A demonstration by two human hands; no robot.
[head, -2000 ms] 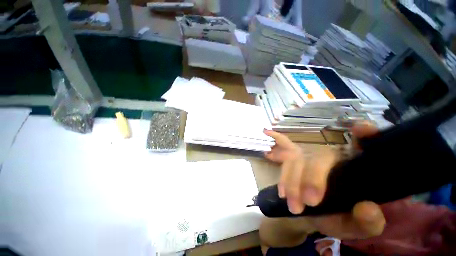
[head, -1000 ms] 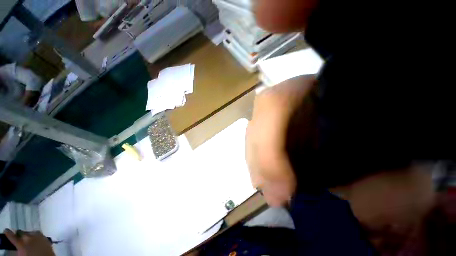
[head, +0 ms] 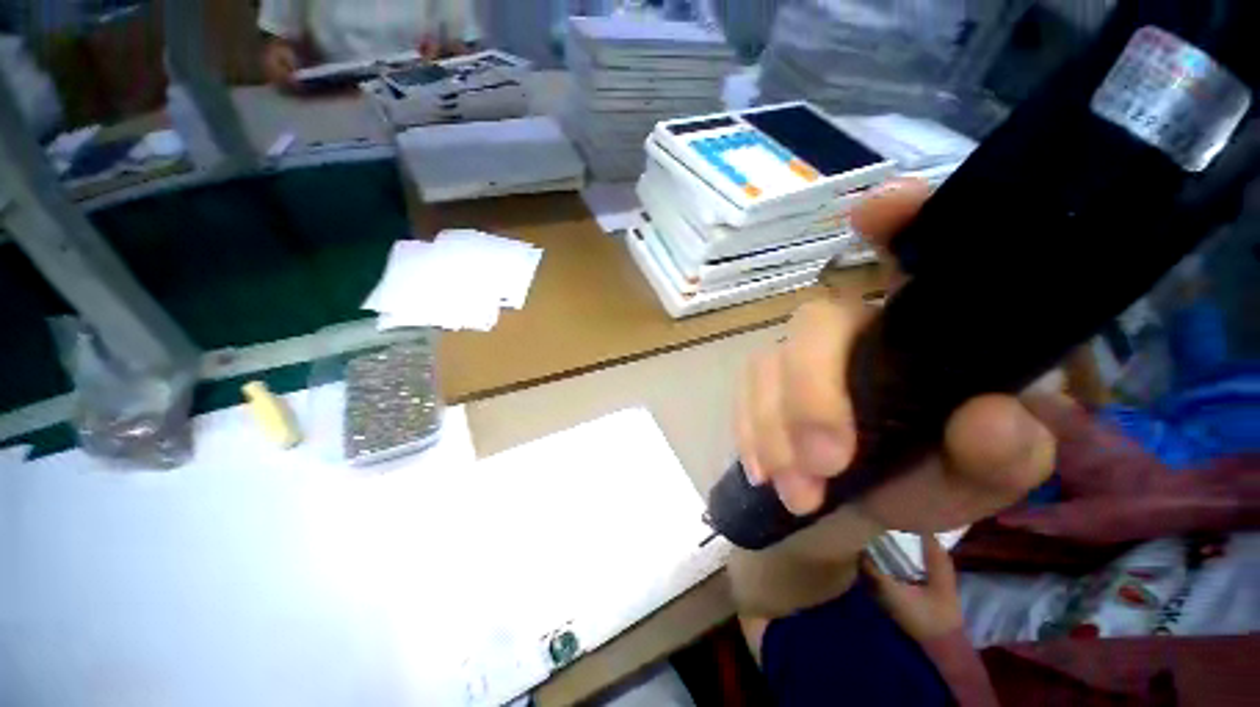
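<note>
My right hand (head: pixel 898 442) is closed around a thick black electric screwdriver (head: pixel 995 263) that fills the upper right. Its thin bit points down-left, close to the right edge of a white device casing (head: pixel 594 525); I cannot tell if it touches. A small dark green round part (head: pixel 562 645) shows at the casing's near edge. A clear box of grey screws (head: pixel 393 401) stands beyond the casing. My left hand is not in view.
A yellowish stick (head: pixel 272 414) and a bag of screws (head: pixel 134 421) lie left of the box. White sheets (head: pixel 456 281) lie on the brown board (head: pixel 553 325). Finished devices are stacked (head: pixel 753 207) beyond. Another person's hand (head: pixel 929 594) is at lower right; another person stands at the back.
The white stack beside the screw box is gone from there. The view swung and tilted, then came back. The screwdriver is larger in view and slants more steeply.
</note>
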